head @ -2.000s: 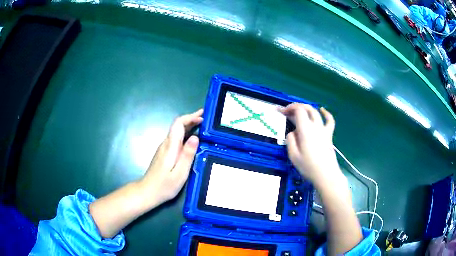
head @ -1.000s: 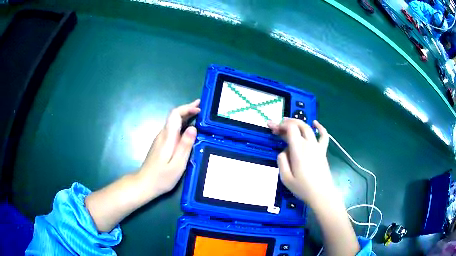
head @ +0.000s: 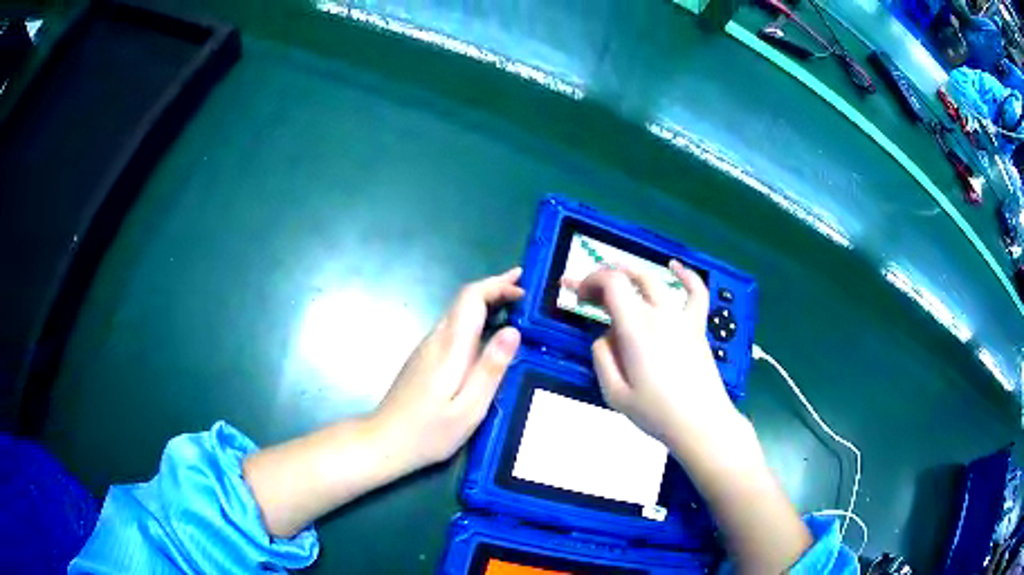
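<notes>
Three blue handheld testers lie one above another. The top tester (head: pixel 542 264) shows green block lines on a white screen, partly hidden by my right hand. The middle tester (head: pixel 584 446) has a plain white screen. The lowest tester (head: pixel 494 537) is cut off by the bottom edge and shows orange. My left hand (head: pixel 449 376) rests against the left edges of the top and middle testers, holding nothing. My right hand (head: pixel 663 348) is over the top tester, a fingertip at the lower left of its screen, fingers apart. A white cable (head: pixel 814 416) runs from the top tester's right edge.
A long black tray (head: pixel 124 185) lies at the far left on the green bench (head: pixel 270 202). Another blue unit (head: pixel 979 511) stands at the right edge. Red and black leads (head: pixel 954 169) and a person's blue sleeve (head: pixel 979 96) are at the upper right.
My right hand has moved left across the top screen, from its right side to its lower left. The testers and my left hand appear further right and lower in view.
</notes>
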